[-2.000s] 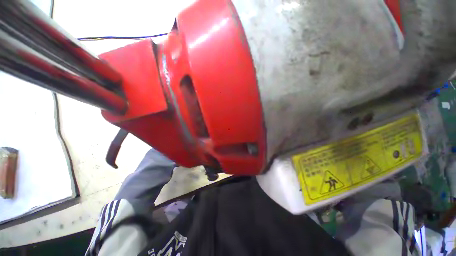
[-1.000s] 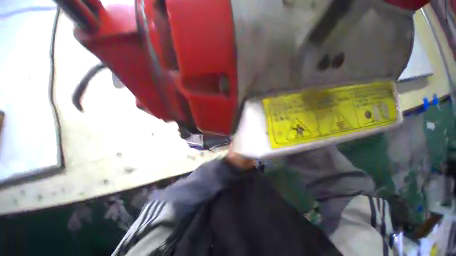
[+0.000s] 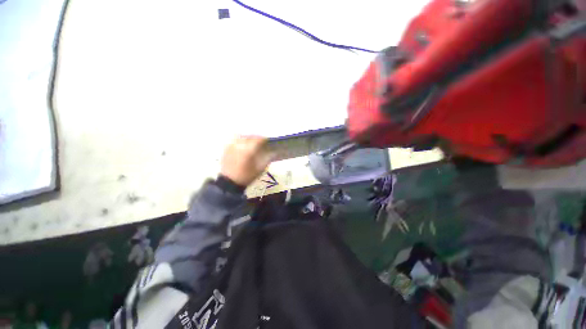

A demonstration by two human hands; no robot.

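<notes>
The red motor body of the cloth cutting machine point(image 3: 475, 90) fills the upper right, blurred by motion. Its flat grey base plate point(image 3: 360, 165) lies at the table's front edge. The fabric lay point(image 3: 301, 144) shows a dark layered edge under white paper, running left from the machine. My left hand point(image 3: 245, 159) rests on the left end of this edge, its fingers closed over the corner; its exact hold is blurred. My right sleeve reaches up under the machine at the right, and my right hand is hidden behind the motor body. The blade is not clearly visible.
The pale wooden table point(image 3: 128, 173) runs along the front. Another paper-covered lay point(image 3: 26, 109) is at the far left. A dark blue cable point(image 3: 302, 31) crosses the white paper, near a small dark square point(image 3: 223, 13). Fabric scraps point(image 3: 385, 193) hang at the edge and lie on the green floor.
The machine has moved from the middle of the view to the upper right. The base plate, the lay's edge and my left hand on it have come into view.
</notes>
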